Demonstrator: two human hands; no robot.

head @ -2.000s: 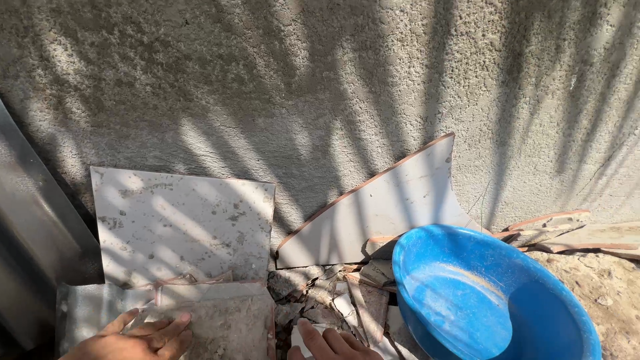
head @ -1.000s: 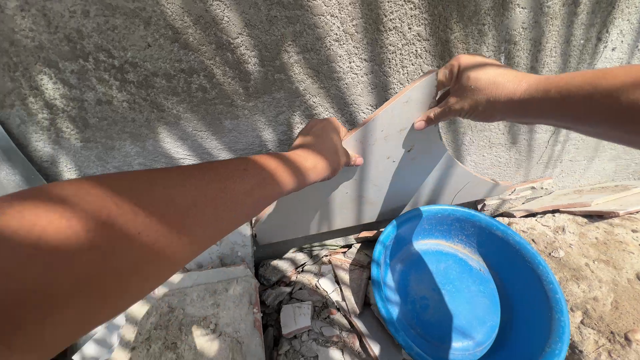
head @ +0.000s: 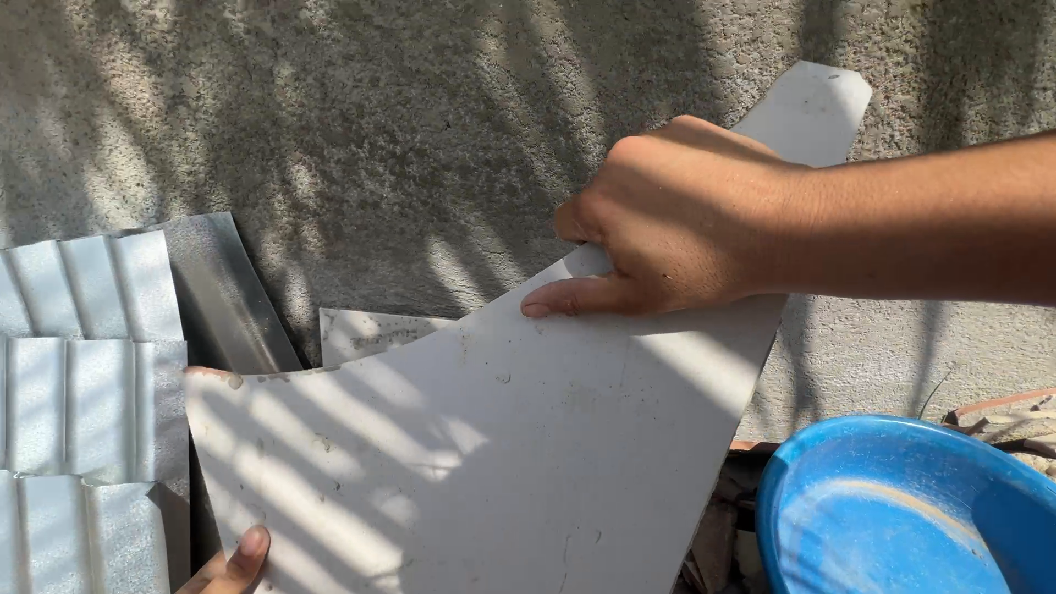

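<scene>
A large broken piece of white ceramic tile [head: 495, 429] is held up off the ground in front of the wall, its upper edge curved. My right hand [head: 676, 223] grips that upper edge, thumb on the near face and fingers behind. At the lower left, my left hand [head: 235, 565] holds the tile's left edge; only its thumb and a bit of the hand show. Behind the held piece, part of another pale tile [head: 375, 332] leans on the wall.
A blue plastic basin [head: 899, 511] is at the lower right, beside broken tile rubble [head: 714, 536]. Corrugated metal sheets [head: 91, 396] stand at the left. A rough cement wall [head: 396, 148] rises behind everything, with tile shards [head: 1015, 412] at its foot on the right.
The curved white tile leaned on the wall behind the basin; now both hands hold it lifted, farther left and turned. The view has shifted left, bringing in more corrugated metal.
</scene>
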